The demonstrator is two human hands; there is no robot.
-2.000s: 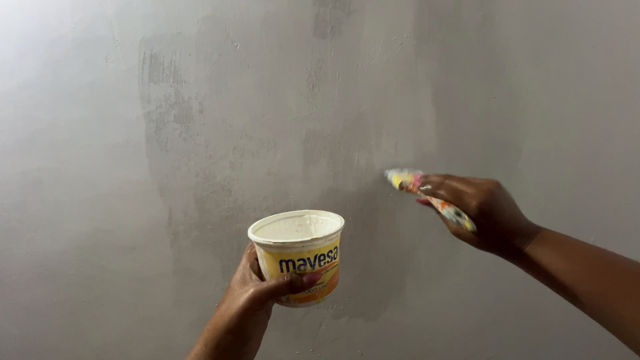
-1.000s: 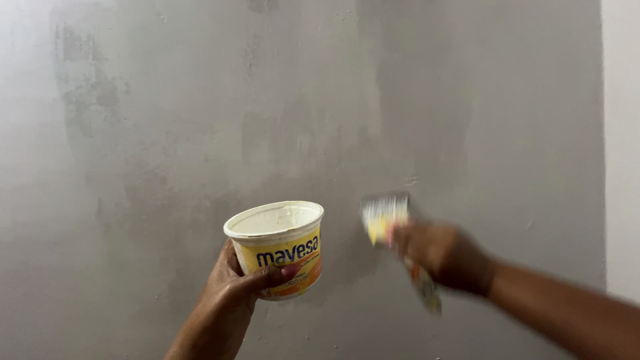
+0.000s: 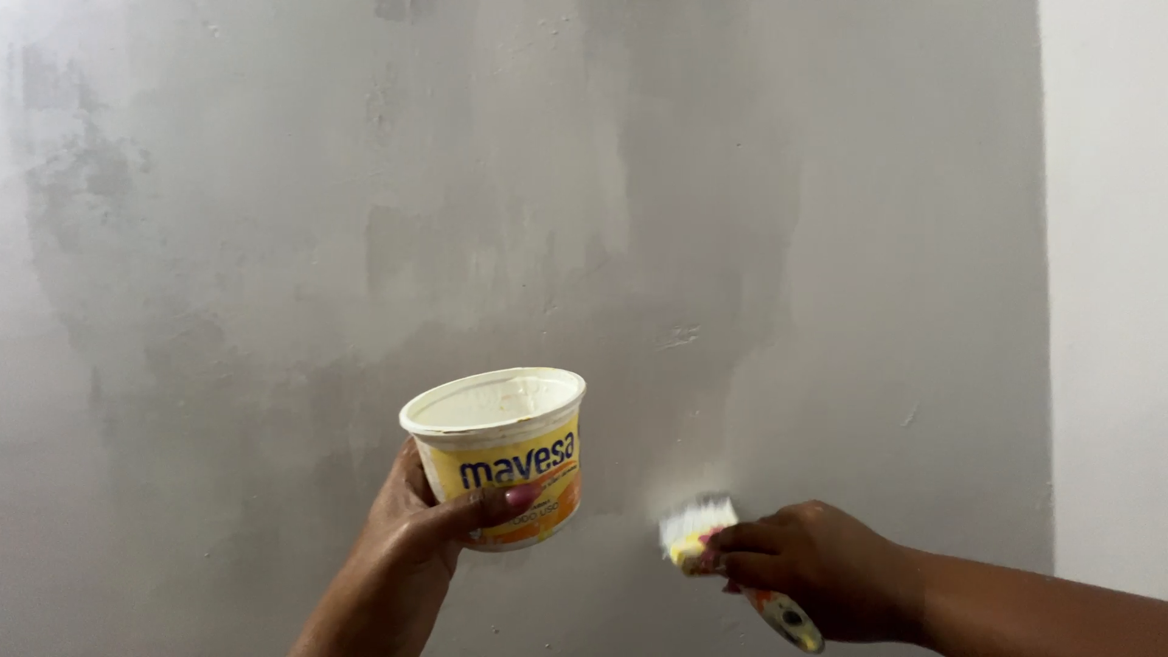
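Note:
My left hand [image 3: 438, 520] holds a white plastic Mavesa tub [image 3: 511, 465] with a yellow and orange label, its thumb across the front. The tub is tilted slightly, and its white inner wall shows; what lies at its bottom is hidden. To the right and lower, my right hand [image 3: 812, 566] grips a paintbrush [image 3: 698, 534] with pale bristles and a paint-stained handle. The bristles point up and left, at the grey wall [image 3: 867, 274]; whether they touch it I cannot tell.
The grey wall fills most of the view, with darker and lighter patches and a few small rough marks. At the far right, a straight vertical edge divides it from a white wall surface [image 3: 1109, 274].
My right hand with the brush has moved down the wall. The tub stays in my left hand. The view has shifted right, and more of the white surface shows.

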